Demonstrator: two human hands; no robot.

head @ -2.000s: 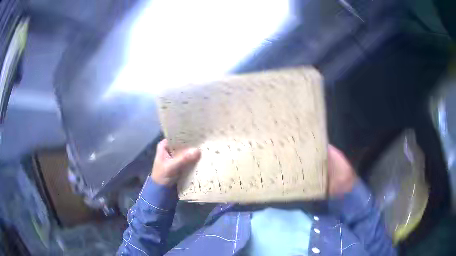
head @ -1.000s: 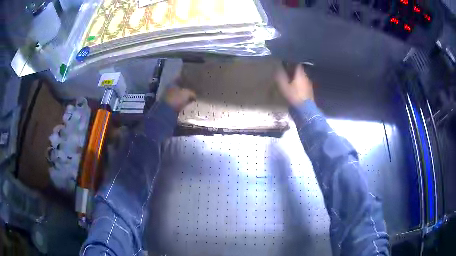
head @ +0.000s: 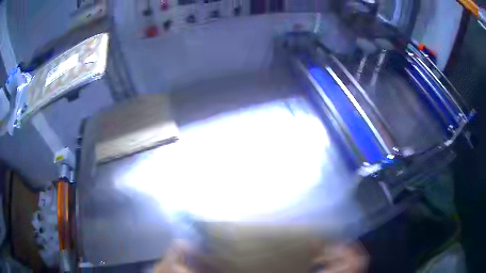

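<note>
A brownish-yellow sheet or stack [head: 256, 245] is at the bottom edge of the picture, blurred and cut off. My left hand [head: 177, 258] is at its left side and my right hand [head: 342, 258] at its right side, both blurred and partly out of the picture. They appear to hold it by its two sides, near the table's front. Another flat tan sheet stack [head: 137, 127] lies on the metal table [head: 120, 224] at its far left corner, with no hand on it. Strong glare covers the middle of the table.
Blue rollers [head: 346, 114] between metal rods stand right of the table. A glossy wrapped patterned sheet stack [head: 69, 72] lies on a raised shelf at the upper left. An orange roller [head: 63, 213] and white rings [head: 45, 221] are at the left. A green sack-like thing shows lower right.
My hands have left the stack on the table and come back to the bottom edge, with a second brownish piece between them. The view has shifted, showing more of the rollers.
</note>
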